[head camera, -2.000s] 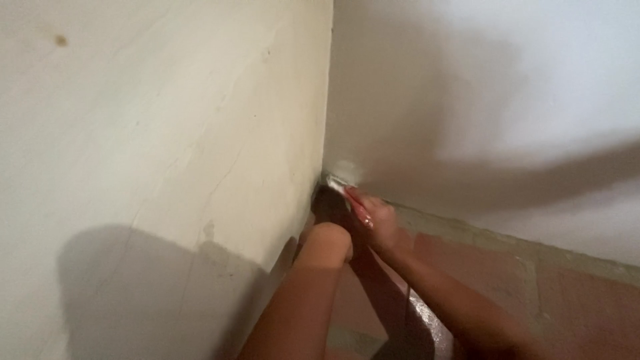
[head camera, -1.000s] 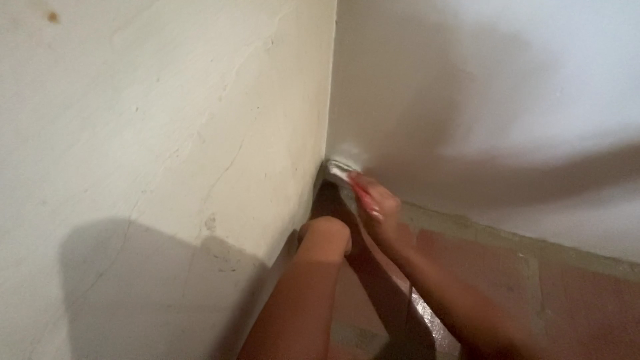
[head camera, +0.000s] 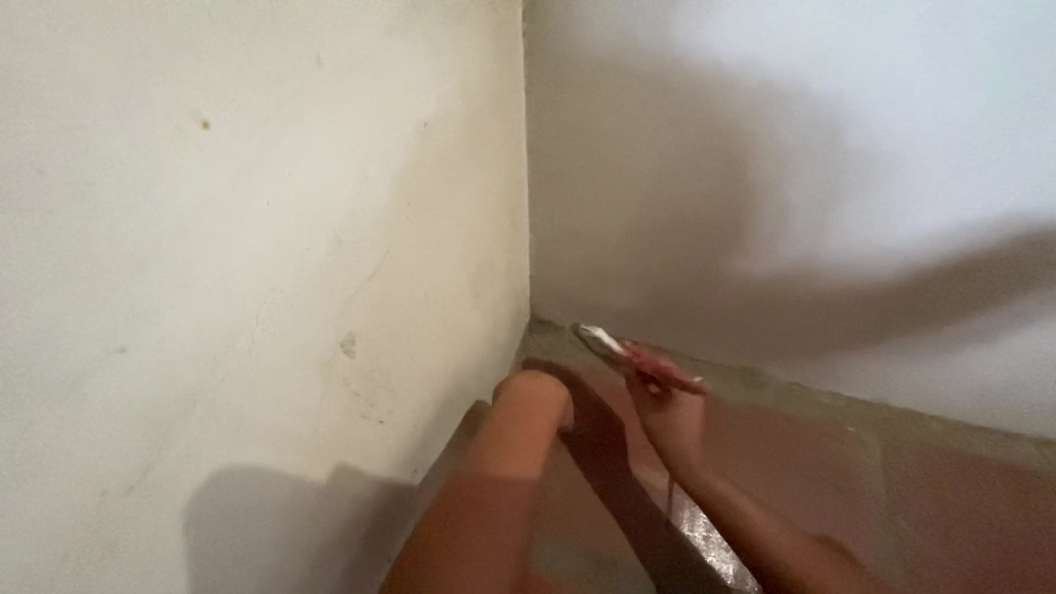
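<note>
My right hand (head camera: 670, 404) grips the red handle of a paintbrush (head camera: 615, 344). White paint covers its bristles, which point up and left toward the foot of the right wall (head camera: 709, 206), near the corner. Whether the bristles touch the wall is not clear. My left hand (head camera: 535, 392) is low in the corner, left of the brush, bent down at the wrist and close to the left wall. Its fingers are mostly hidden behind the wrist, so what it holds or touches cannot be told.
The cream left wall (head camera: 247, 272) has stains and fine cracks. Reddish floor tiles (head camera: 792, 462) with grey joints run along the right wall's base. A shiny, light-coloured surface (head camera: 714, 549) shows between my forearms. Shadows fall on both walls.
My right hand has moved the brush away from the corner, to the right and lower, and the brush now lies flatter. My left hand has stayed low by the corner.
</note>
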